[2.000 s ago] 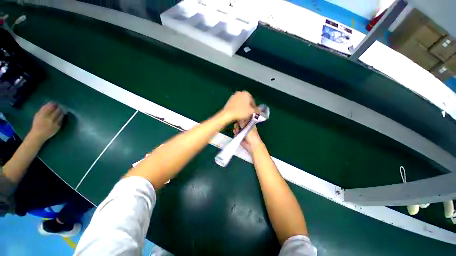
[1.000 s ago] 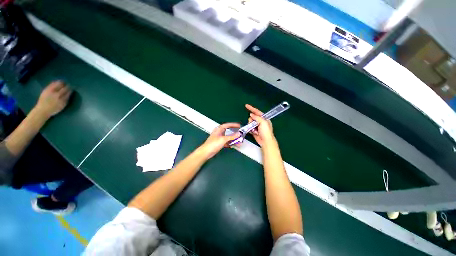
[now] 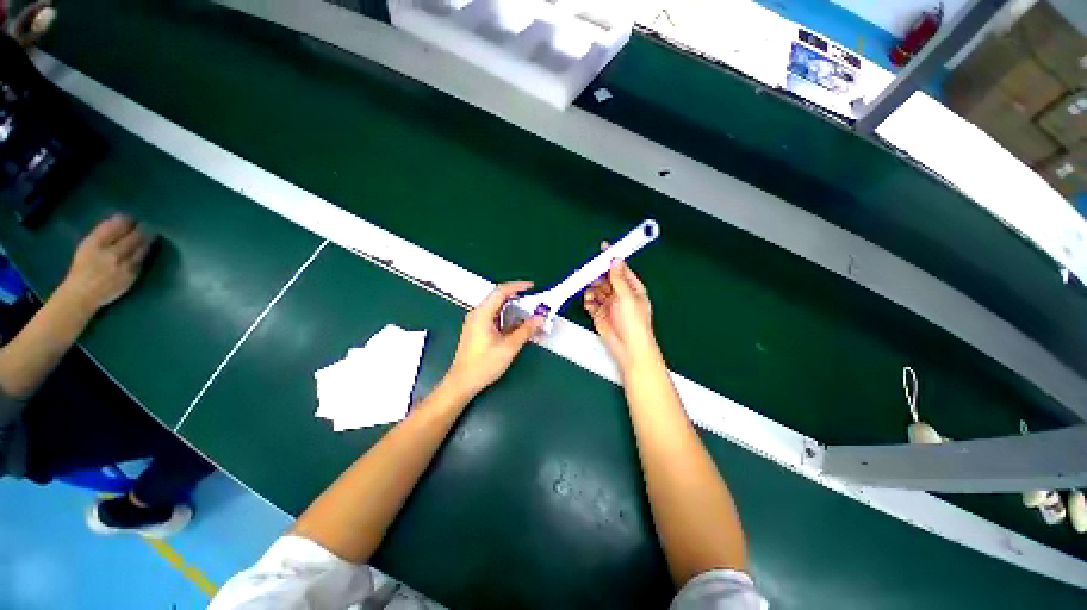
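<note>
A silver adjustable wrench is held over the pale rail, its jaw head at the lower left and its holed handle end at the upper right. My left hand grips the jaw head. My right hand is at the handle, with fingertips against its lower side. A fanned stack of white slips lies on the green bench left of my left forearm.
The pale metal rail separates bench and dark green belt. Cream units with cord loops lie at right, partly behind a grey bar. A white compartment tray stands on the far ledge. Another person's hand rests at left.
The wrench has turned over from head-up to handle pointing up and right, with my left hand now at its head. The slips, earlier mostly hidden by my left arm, are visible.
</note>
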